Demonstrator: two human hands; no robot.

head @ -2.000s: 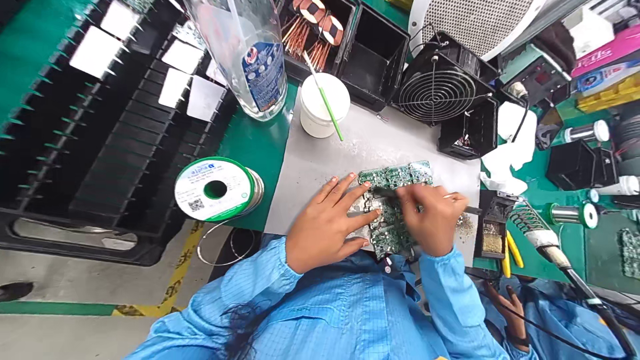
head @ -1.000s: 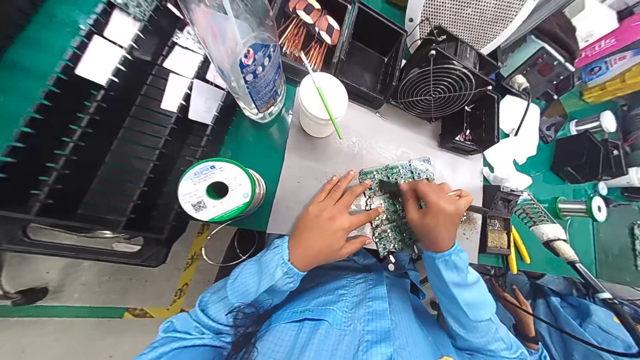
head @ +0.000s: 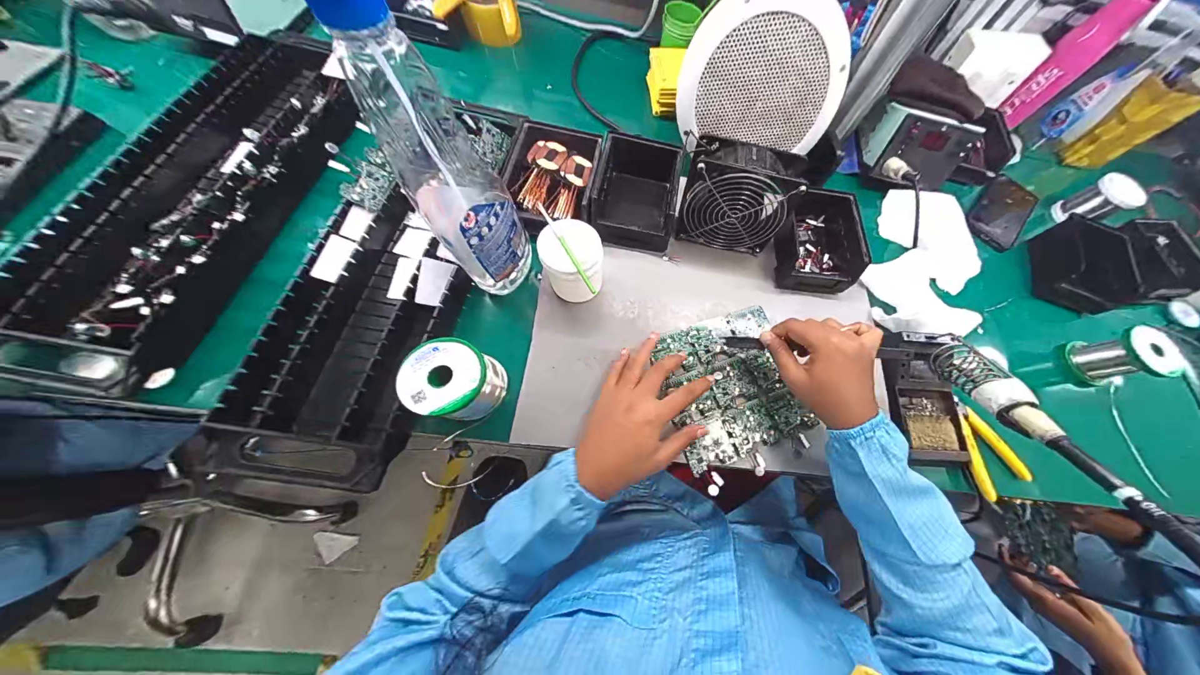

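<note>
A green printed circuit board panel (head: 741,398) with many small parts lies on the grey mat in front of me. My left hand (head: 637,412) rests on its left side, fingers spread and pressing down on it. In my right hand (head: 827,367) is a dark brush-like tool (head: 745,343), pinched between thumb and fingers, its end against the upper part of the board; its exact kind is hard to tell. Beyond the board stands a white plastic cup (head: 570,267) with a green and white stick across its top.
A solder wire spool (head: 452,380) stands at left, near a plastic bottle (head: 469,206). Black bins (head: 637,192) and a small fan (head: 734,211) line the back. At right are a soldering iron (head: 1012,398) in its holder and yellow-handled pliers (head: 996,450). A co-worker's hand (head: 1073,609) is at lower right.
The tool in my right hand has moved toward the board's far edge. My left hand stays on the board. The view has shifted and takes in more of the bench.
</note>
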